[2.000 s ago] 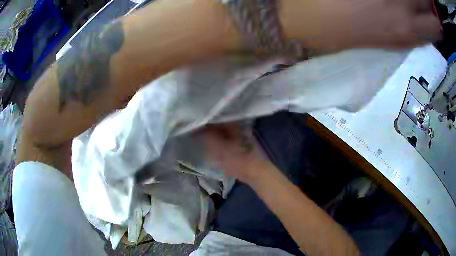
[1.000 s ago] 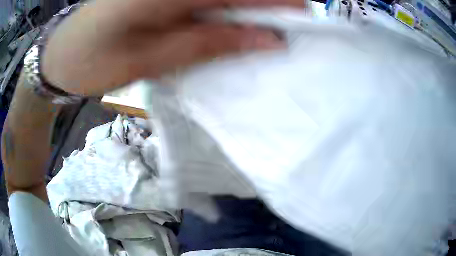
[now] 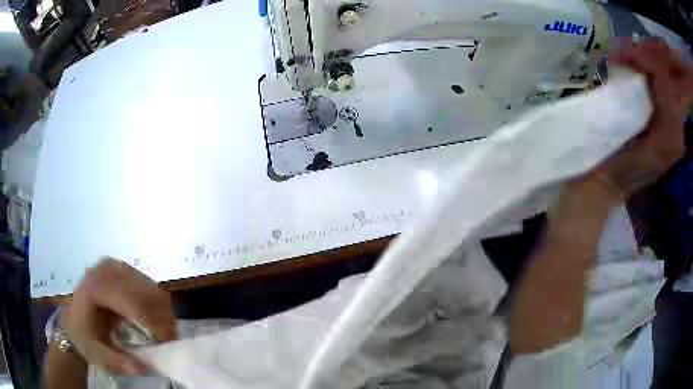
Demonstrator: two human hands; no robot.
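My left hand (image 3: 118, 315) is at the lower left, at the table's front edge, closed on one end of the white cloth (image 3: 448, 228). My right hand (image 3: 657, 114) is raised at the right, beside the machine arm, and grips another edge of the cloth. The cloth stretches between both hands in a V, with a long folded band, and hangs over my lap. It is somewhat blurred. The sewing machine (image 3: 494, 34) with blue JUKI lettering stands at the back. No cloth lies under its presser foot (image 3: 310, 110).
The white machine table (image 3: 152, 152) has a printed ruler and a wooden front rim (image 3: 281, 267). Cream knobs show on the machine head. More white cloth (image 3: 627, 281) lies at the right. Dark clutter stands beyond the table at the upper left.
The view has swung to show the machine and table. The cloth that filled the view is now lower, stretched between both hands. The left hand has moved down to the lower left.
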